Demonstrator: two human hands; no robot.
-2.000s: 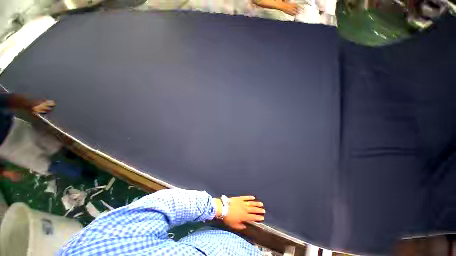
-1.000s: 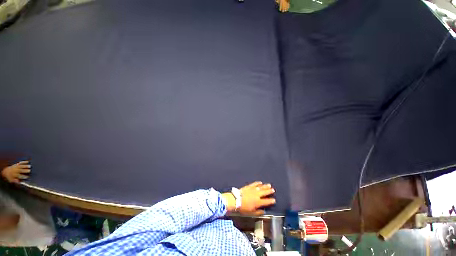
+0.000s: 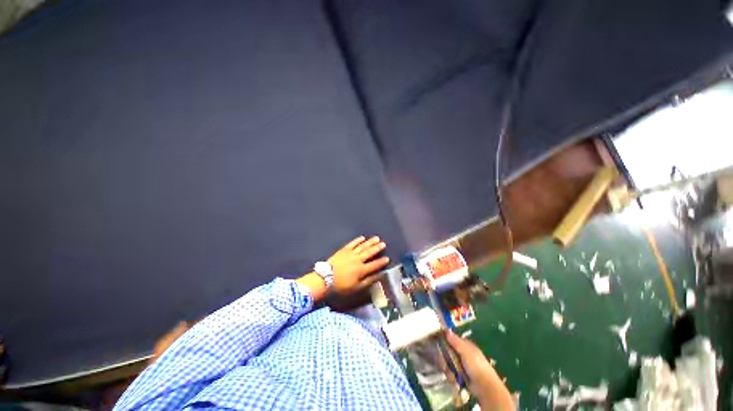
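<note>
Dark navy cloth [image 3: 185, 152] covers the table, smooth at left, with a long fold and ripples further right. My left hand [image 3: 355, 266], with a pale band at the wrist, lies flat on the cloth at its near edge, fingers spread, holding nothing. The end cutter [image 3: 440, 271], red, white and blue, stands at the table edge just right of it. My right hand [image 3: 476, 371] is at the lower right, its fingers around the cutter's handle; the grip is partly hidden. A thin cutter cord [image 3: 501, 164] runs over the cloth and down past the edge.
A brown table panel [image 3: 534, 207] and a yellowish wooden block [image 3: 586, 206] are at the right. White scraps lie on the green floor [image 3: 514, 317]. Another person's hand [image 3: 171, 337] shows at the near cloth edge, partly behind my sleeve. White bundled material [image 3: 683, 377] is at the lower right.
The view has swung right and down towards the cutter. My right hand has come into view at the cutter's handle. My left hand remains flat at the cloth's edge.
</note>
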